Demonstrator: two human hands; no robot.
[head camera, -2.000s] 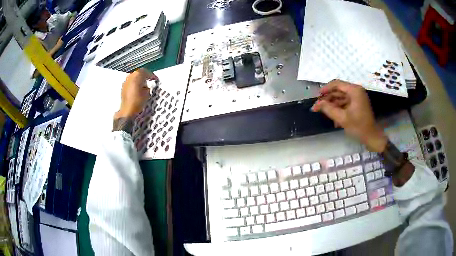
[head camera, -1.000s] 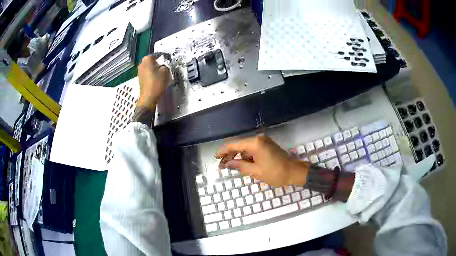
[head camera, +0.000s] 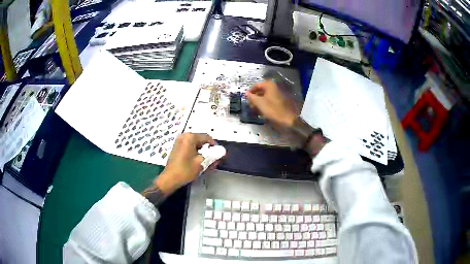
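My right hand (head camera: 272, 105) is over the black fixture (head camera: 251, 113) on the drilled metal plate (head camera: 216, 124), fingertips pinched at the fixture's small block (head camera: 235, 102). Whether a part is between these fingertips cannot be seen. My left hand (head camera: 186, 159) is closed on a crumpled white wiping cloth (head camera: 212, 154) near the plate's front left corner. The left foam tray (head camera: 105, 98) has slanted rows of small metal parts (head camera: 151, 121). The right foam tray (head camera: 330, 103) has several dark parts at its near corner.
The keyboard (head camera: 268, 227) is nearest my body. A white ring (head camera: 278, 55) lies behind the plate, with a control box (head camera: 327, 38) and monitor (head camera: 371, 15) farther back. Stacked foam trays (head camera: 149, 54) stand behind the left tray. A red stool (head camera: 425, 117) is at right.
My right hand has moved from over the keyboard to the fixture. My left hand has moved from the plate's left edge toward me with the cloth. The view has shifted, showing the monitor.
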